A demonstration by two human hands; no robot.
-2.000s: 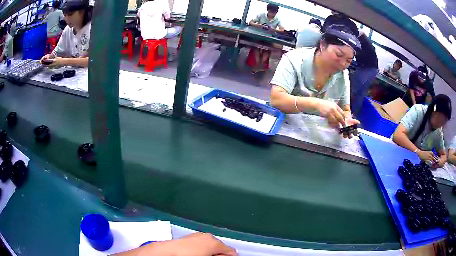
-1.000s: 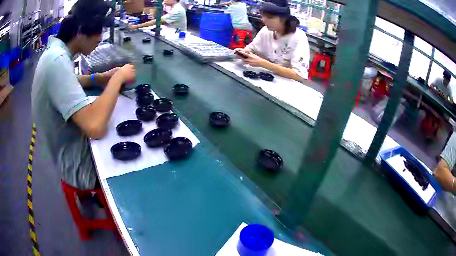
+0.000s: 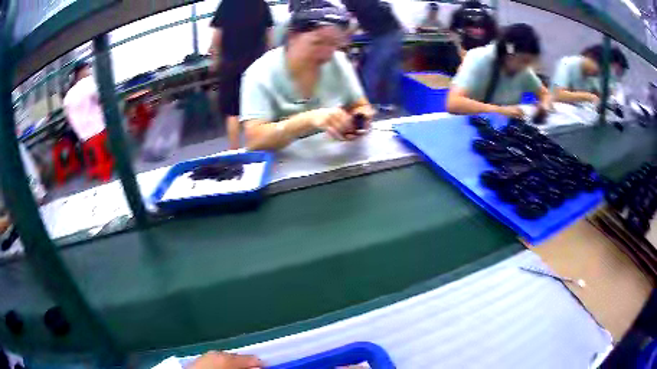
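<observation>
The near blue parts tray (image 3: 364,350) shows only its far rim and a little of its inside at the bottom edge. My left hand (image 3: 227,360) is at the bottom edge, just left of the tray. Only the back part of the hand shows; its fingers and anything in them are cut off. My right hand is out of the picture. A white foam sheet (image 3: 461,317) lies around and right of the tray.
The green conveyor (image 3: 317,252) crosses the view, with two dark housings (image 3: 56,321) at far left. Across it are a second blue tray (image 3: 209,204), a person working with both hands (image 3: 346,124), and a blue sheet (image 3: 447,162) of black housings. Tweezers (image 3: 544,273) lie at right beside cardboard (image 3: 601,263).
The view has swung from the left bench to the right. The blue cup and left-hand worker have left the picture. The near tray's rim, my left hand, the foam sheet and the blue sheet now show.
</observation>
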